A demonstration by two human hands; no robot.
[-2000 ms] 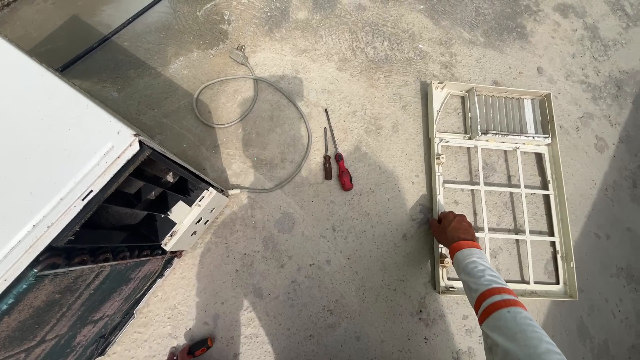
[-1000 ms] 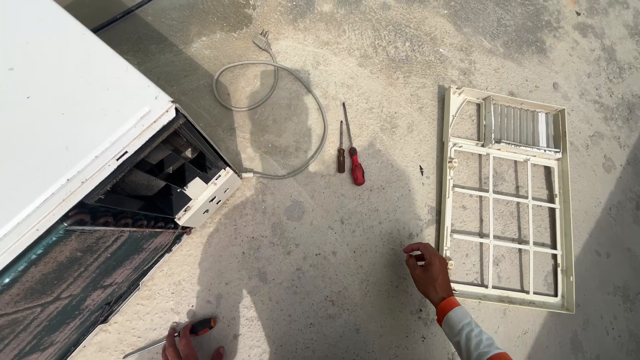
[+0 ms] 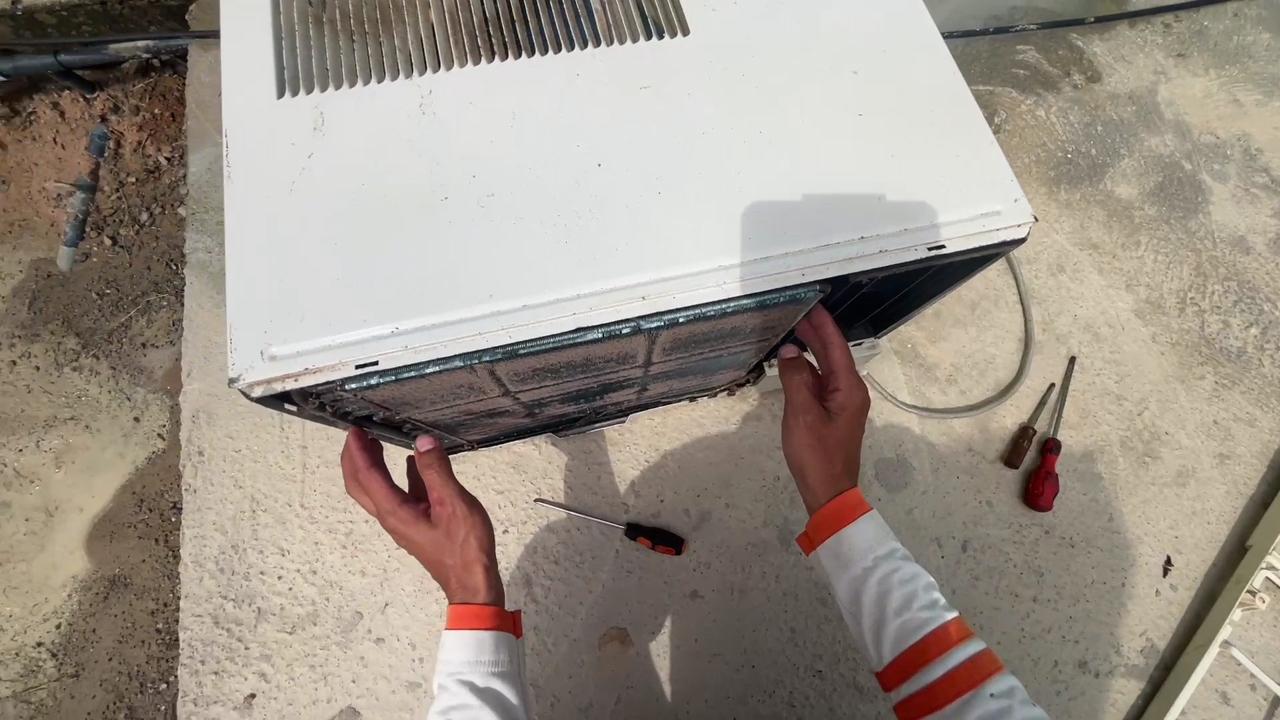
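Observation:
A white window air conditioner casing [image 3: 600,170] stands on concrete, its front uncovered. Inside the opening is a dusty finned coil [image 3: 570,375]. My left hand [image 3: 425,510] is at the lower left corner of the opening, fingers at the coil's edge. My right hand [image 3: 825,405] has its thumb and fingers at the coil's right end. Whether either one grips the coil or only touches it is not clear. A screwdriver with a black and orange handle [image 3: 655,539] lies on the concrete between my forearms.
Right of the unit lie a red-handled screwdriver [image 3: 1042,475], a brown-handled screwdriver [image 3: 1020,445] and a grey power cord [image 3: 1025,340]. The cream front grille frame [image 3: 1215,625] is at the lower right. Soil with a pipe piece [image 3: 78,215] borders the slab at left.
The view has swung left to the unit. My right hand has gone from beside the grille frame to the coil. My left hand, earlier at the black and orange screwdriver, is now at the opening.

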